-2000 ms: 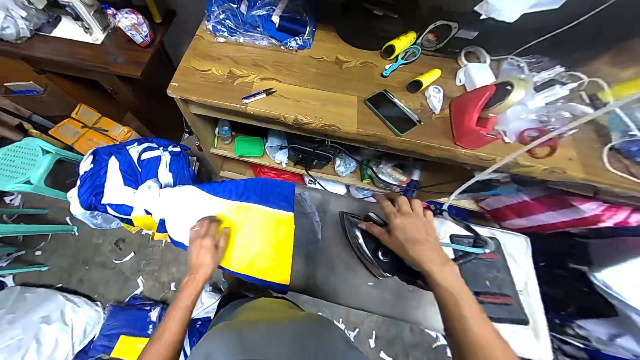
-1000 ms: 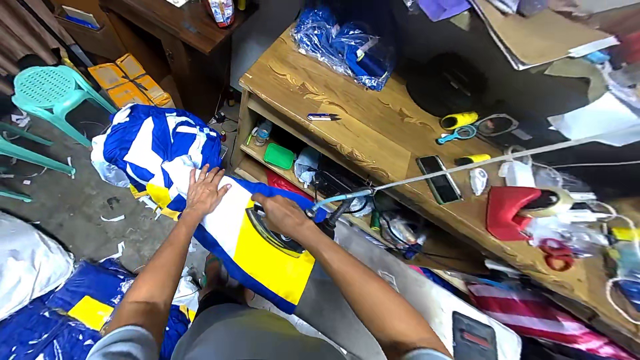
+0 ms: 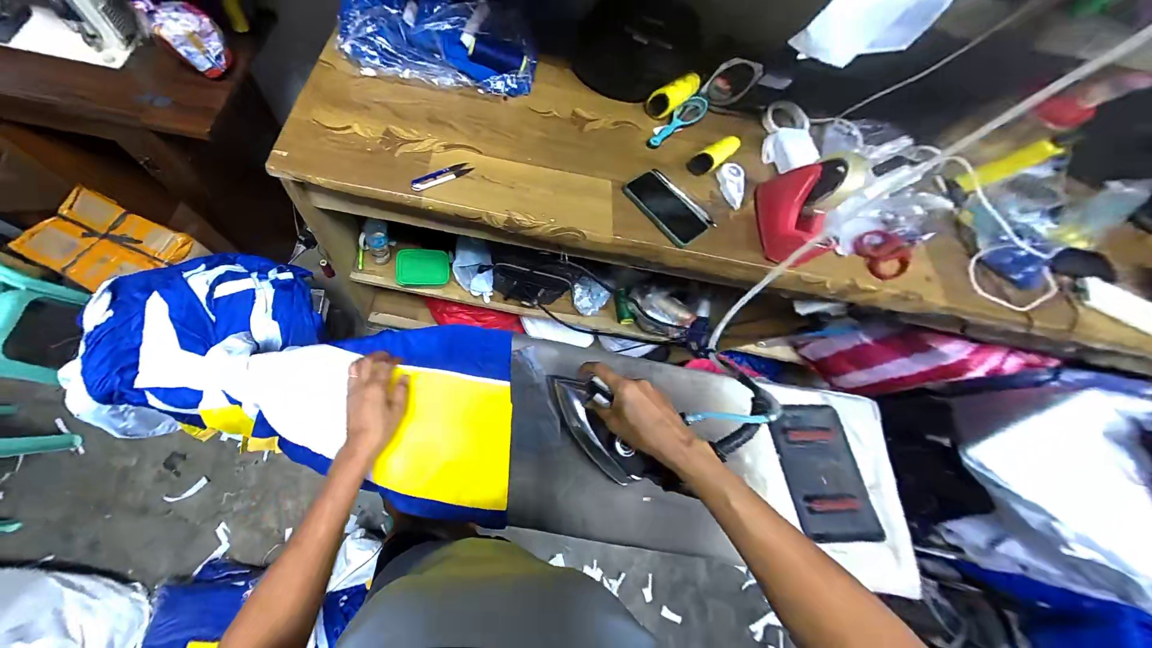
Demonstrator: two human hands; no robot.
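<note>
A blue, white and yellow fabric piece (image 3: 445,432) lies flat over the left part of a grey-covered ironing board (image 3: 621,526). My left hand (image 3: 373,405) rests on it, where white meets yellow. My right hand (image 3: 639,418) grips the handle of a black electric iron (image 3: 589,436), which is on the grey cover to the right of the fabric's edge. From the iron a cord runs right and up. Farther right on the board lies a dark iron rest pad (image 3: 826,472). The rest of the fabric is bunched in a heap (image 3: 193,337) at the left.
Beyond the board stands a wooden cabinet (image 3: 513,162) with a phone (image 3: 668,208), a red tape dispenser (image 3: 787,211), a pen and yellow thread spools. Its shelf holds a green container (image 3: 423,267). A green plastic stool (image 3: 27,315) is at the left; fabric scraps litter the floor.
One second ago the iron was on the yellow fabric; my right hand has moved it right, off the fabric onto the board cover. My left hand remains on the fabric. The view has turned.
</note>
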